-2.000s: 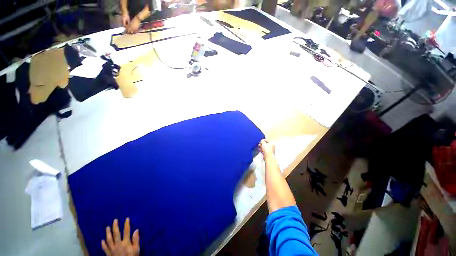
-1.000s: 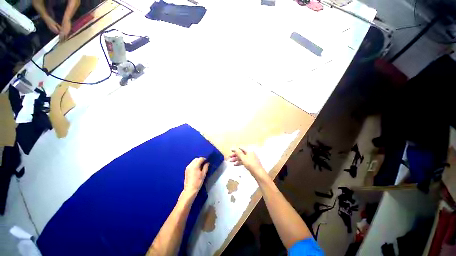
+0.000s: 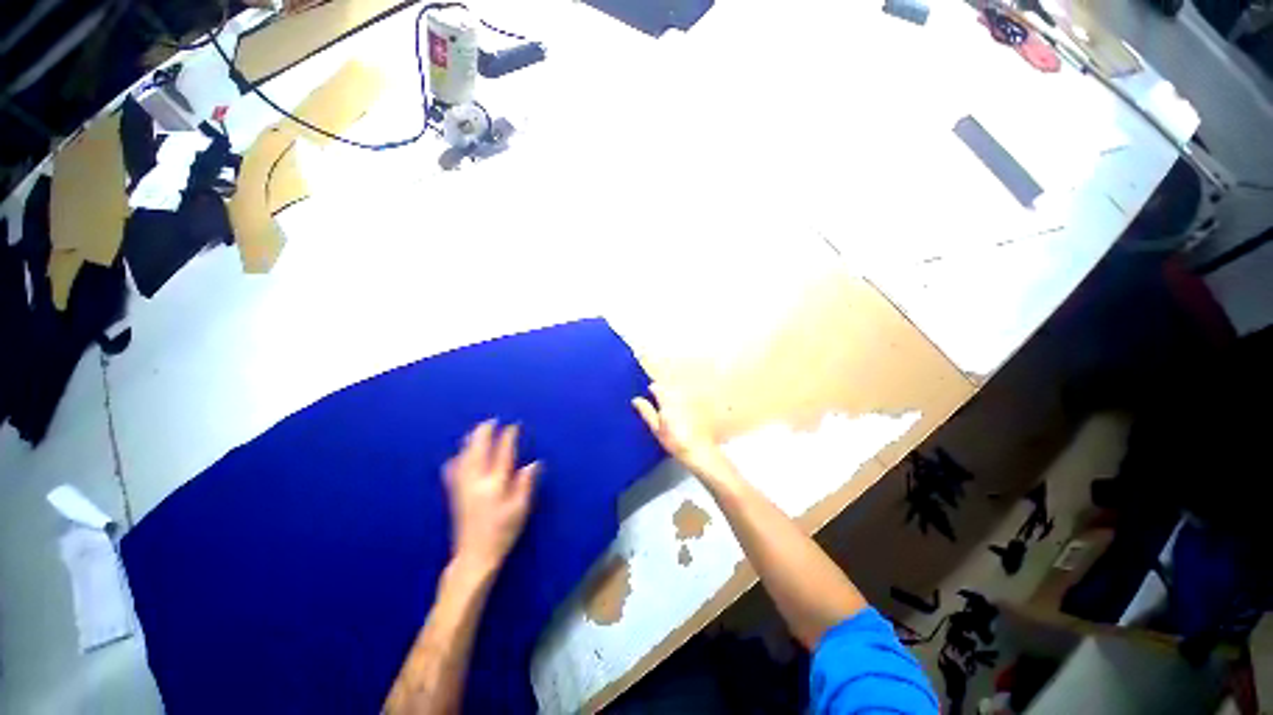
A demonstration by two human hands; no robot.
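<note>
A large royal-blue fabric [image 3: 321, 517] lies flat on the white table in front of me, its curved edge on the far side. My left hand [image 3: 489, 496] is over the middle of the fabric, fingers apart, holding nothing visible; whether it touches the fabric is unclear. My right hand [image 3: 670, 422] is at the fabric's right edge near its far corner. Its fingertips meet the edge, but whether they pinch the cloth cannot be told.
An electric cloth cutter [image 3: 458, 84] with a black cord stands at the far side. Tan card patterns [image 3: 92, 196], black fabric pieces [image 3: 175, 245] and white paper sheets [image 3: 98, 580] lie left. A dark bar [image 3: 998, 161] lies right. The table edge [image 3: 824, 520] runs beside my right arm.
My left hand has moved from the fabric's right corner back over its middle, and its fingers have spread. My right hand, apart from the fabric a second ago, is now at its edge.
</note>
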